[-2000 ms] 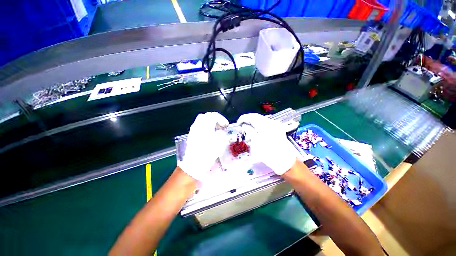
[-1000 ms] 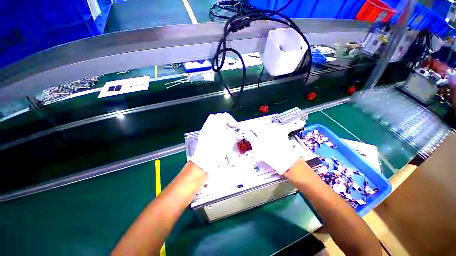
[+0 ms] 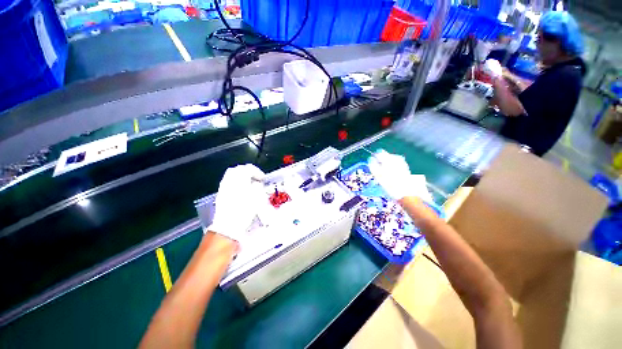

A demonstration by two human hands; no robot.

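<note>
A silver-white metal box fixture point(image 3: 297, 269) stands on the green bench. A red workpiece point(image 3: 279, 198) with small dark bits sticking up sits mid-top of it. My left hand point(image 3: 237, 199), in a white glove, rests at the left end of the fixture beside the red piece; its fingertips are partly hidden, so I cannot tell if it holds something. My right hand point(image 3: 397, 176), white-gloved and blurred, is over the far edge of the light blue parts tray point(image 3: 403, 258), which holds heaped small white and dark components. Whether it holds anything cannot be seen.
A dark belt point(image 3: 136, 187) with several red parts runs behind the fixture. Black cables point(image 3: 230, 88) and a white bin point(image 3: 305, 86) hang from the metal shelf. Clear plastic trays point(image 3: 447, 144) lie beyond the parts tray. An open carton point(image 3: 522, 204) stands at right; a person point(image 3: 545, 85) works beyond.
My right hand has left the fixture and moved right, over the parts tray. My left hand stays at the fixture. The view has turned right, showing more of the carton and the other person.
</note>
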